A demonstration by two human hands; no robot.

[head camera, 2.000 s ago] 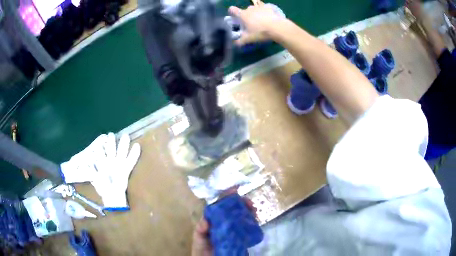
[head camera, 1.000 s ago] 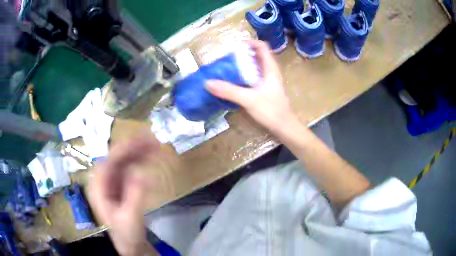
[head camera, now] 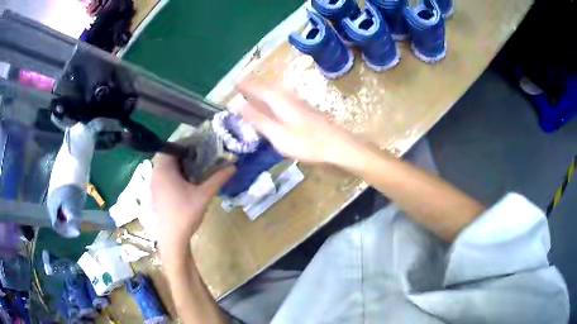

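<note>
A blue shorts part [head camera: 256, 169] lies tilted at the press, its frilled whitish-lilac hem [head camera: 235, 131] facing up-left. My right hand [head camera: 294, 126], blurred, is against its right side, fingers reaching past the hem. My left hand [head camera: 180, 199] is on the other side, its thumb at the part's lower left; its fingertips are partly hidden at the tan-grey press pad [head camera: 205, 150]. The pad sits under the black press shaft [head camera: 148, 138], close against the part. The wrapped press handle [head camera: 71, 177] stands at the left.
Several blue shorts parts [head camera: 370, 38] stand upright at the top of the bench. White sheet [head camera: 275, 193] lies below the press. At lower left are white gloves [head camera: 136, 196], a white packet [head camera: 106, 266] and another blue part [head camera: 145, 297]. A green belt [head camera: 209, 38] runs behind.
The view has shifted. My right hand has brought the blue part to the press pad, its hem now turned up-left. My left hand has moved up from the bench front to the press.
</note>
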